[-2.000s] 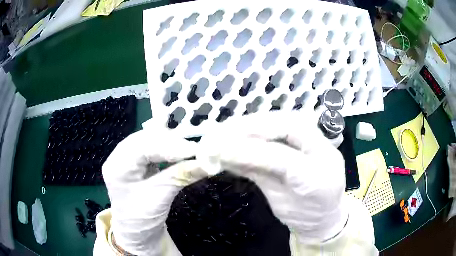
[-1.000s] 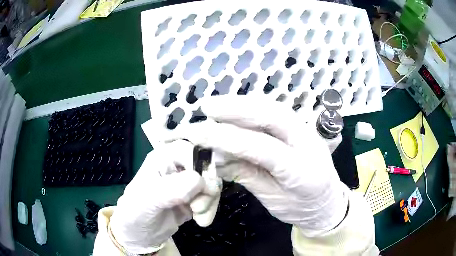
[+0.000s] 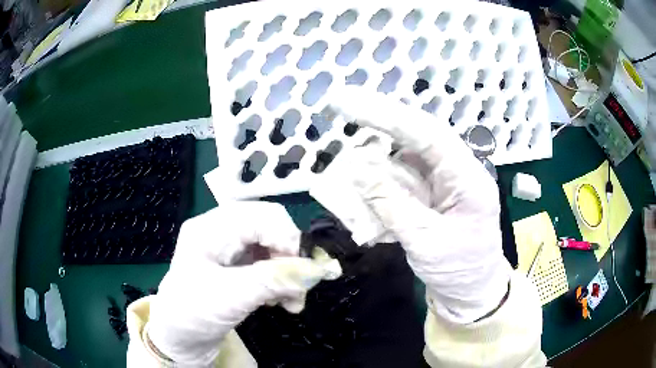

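My left hand [image 3: 234,277], in a white glove, pinches a glossy black earbud [image 3: 327,238] between thumb and fingers, above the black foam pad [image 3: 381,309] with its heap of loose earbuds. My right hand [image 3: 431,194], also gloved, is raised just right of the earbud and holds a white wiping cloth [image 3: 352,190] at its fingertips. Behind the hands lies the white foam tray [image 3: 216,86]; black pieces sit in cutouts of its nearer rows. My right hand covers part of the tray.
A black foam tray [image 3: 129,201] of earbuds lies left, loose earbuds [image 3: 122,309] below it. The metal-topped bottle [image 3: 480,141] is partly hidden behind my right hand. Right are a white block [image 3: 526,186], a dotted card [image 3: 543,266], a pink marker [image 3: 577,244] and a meter [image 3: 617,118].
My right hand has moved up and right from my left hand, and the cloth now shows between its fingers. The earbud in my left hand has shifted right and is more exposed.
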